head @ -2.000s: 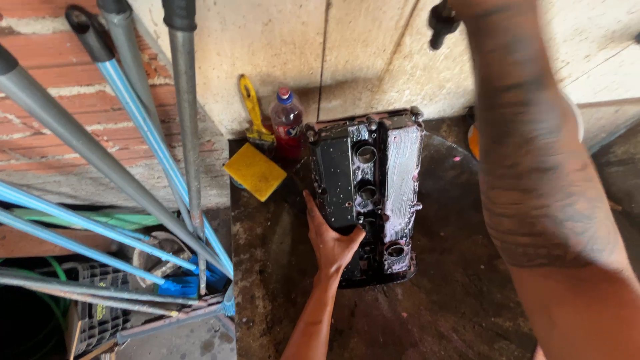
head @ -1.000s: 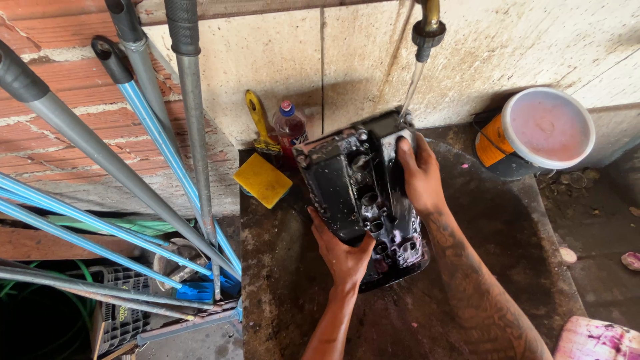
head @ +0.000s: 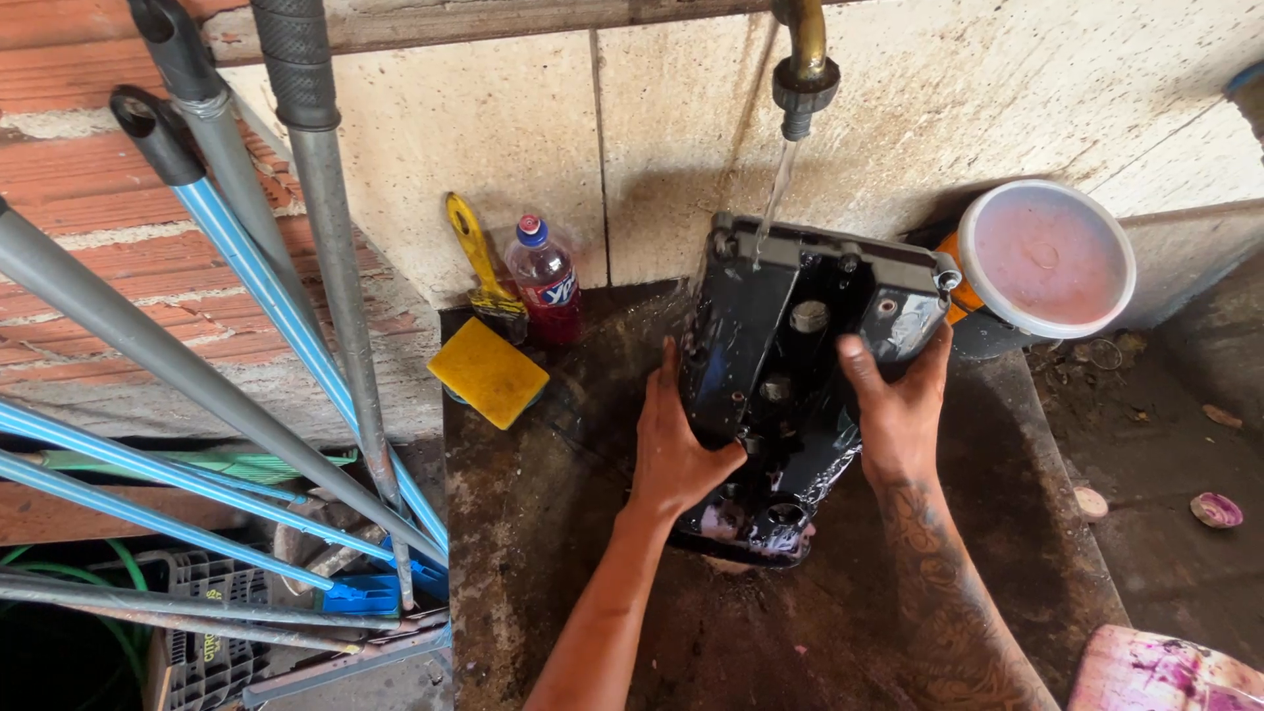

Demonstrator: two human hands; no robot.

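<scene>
A black engine valve cover [head: 736,346], wet and partly soapy, is tilted under a brass tap [head: 808,69]. A thin stream of water falls on its upper edge. My left hand [head: 676,444] grips the cover's left side, thumb on its face. My right hand [head: 901,405] holds the right side near the top, thumb over the middle channel. To the left lie a yellow sponge [head: 489,373], a yellow-handled paintbrush [head: 479,257] with dark bristles, and a clear bottle of dark pink liquid [head: 545,281].
The dark, stained sink [head: 533,553] is below the cover. A tub of pinkish liquid [head: 1047,259] stands at its right back. Broom handles [head: 326,227] and a plastic crate [head: 212,632] are at the left. A pink-stained container [head: 1165,671] is at the lower right.
My right hand has come down from near the tap to the cover and then shifted along its right side. Water now runs from the tap. The cover has been lifted and tilted.
</scene>
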